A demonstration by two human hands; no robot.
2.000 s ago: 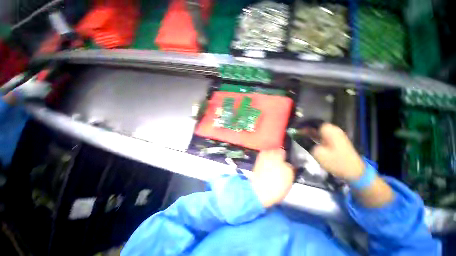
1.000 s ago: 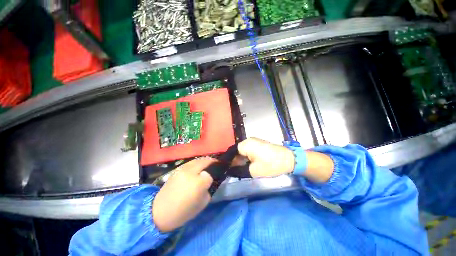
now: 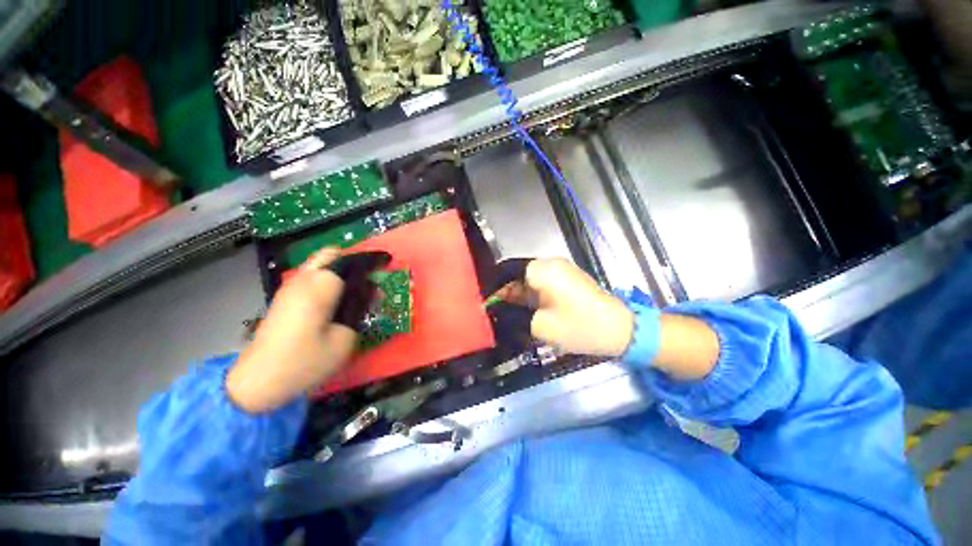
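Observation:
The red sheet [image 3: 446, 279] lies tilted over the main board [image 3: 352, 233] in its black carrier [image 3: 469, 368]. Small green daughter boards [image 3: 397, 304] lie on the sheet, partly hidden by my left hand. My left hand [image 3: 296, 339], with black finger cots, reaches over them from the left; its fingertips are dark, and whether they grip a board cannot be told. My right hand [image 3: 573, 311], also with black finger cots, has its fingertips at the sheet's right edge; a hold on the sheet is not clear. A narrow green board strip [image 3: 320, 199] sits on the carrier's far edge.
Bins of silver [image 3: 279, 80], beige [image 3: 403, 48] and green components [image 3: 544, 23] stand on the shelf. Stacked red sheets [image 3: 104, 160] lie left of them. A blue coiled cord [image 3: 501, 91] hangs over the conveyor [image 3: 703, 171]. Another board [image 3: 879, 112] is far right.
My hands, together at the carrier's near edge one second ago, have parted: left over the daughter boards, right to the sheet's right edge. The view has shifted, and carrier levers now show in front.

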